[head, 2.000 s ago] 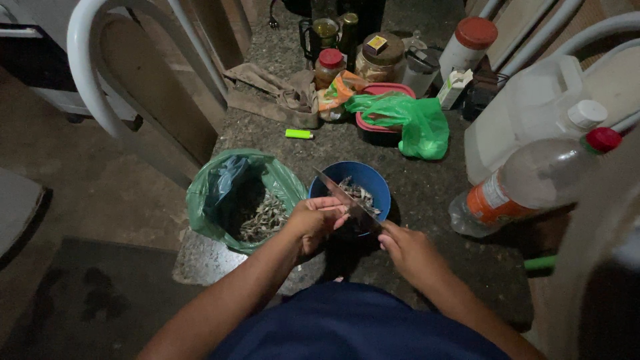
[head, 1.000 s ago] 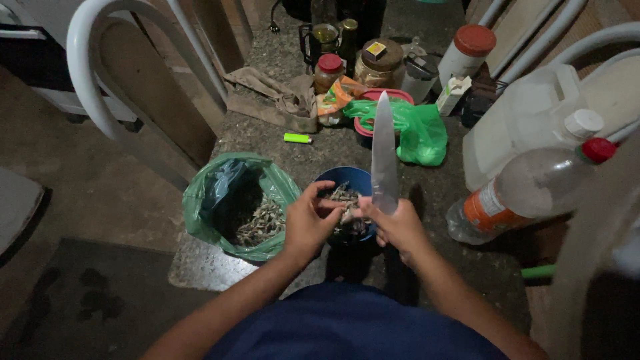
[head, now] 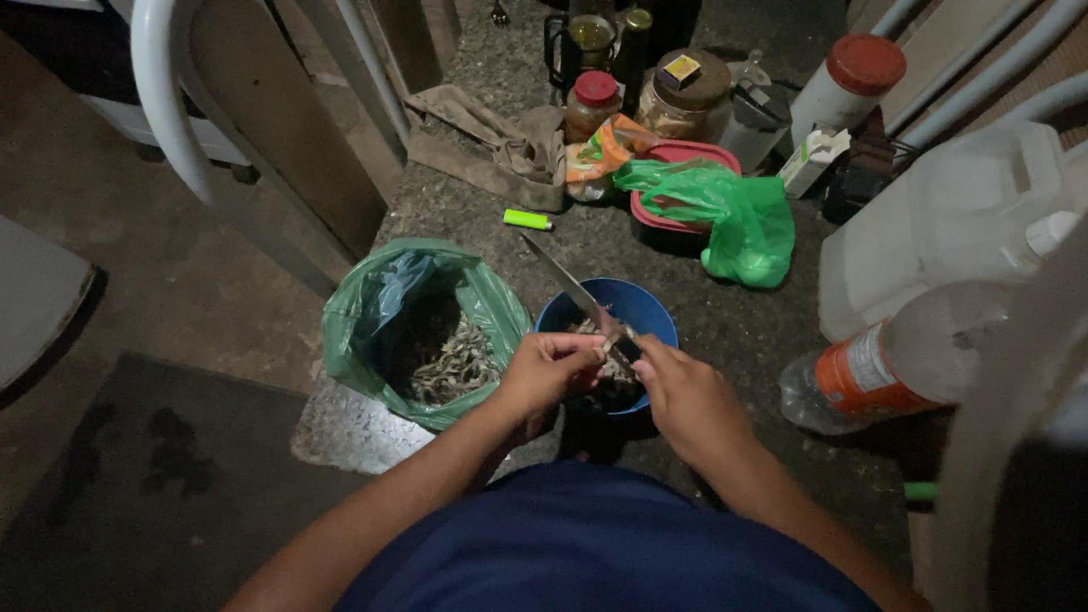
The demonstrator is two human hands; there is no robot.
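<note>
Over a blue bowl (head: 650, 308), my right hand (head: 688, 391) grips the dark handle of a kitchen knife (head: 571, 285), its blade slanting up and left. My left hand (head: 551, 367) pinches a small pale piece, perhaps a small fish, against the knife near the handle. More such pieces lie in the bowl, partly hidden by my hands. Left of the bowl stands an open green plastic bag (head: 344, 340) holding many small grey, fish-like pieces (head: 455, 361).
A lime-green lighter (head: 527, 220) and a cloth (head: 484, 157) lie beyond the bag. Behind the bowl are a green bag (head: 752, 229) on a red-rimmed container (head: 722, 155) and several jars. A plastic bottle (head: 952, 340) and a jug (head: 943, 221) stand right.
The knife blade, which pointed up and away one second ago, now slants left across the bowl. Both hands stay over the bowl.
</note>
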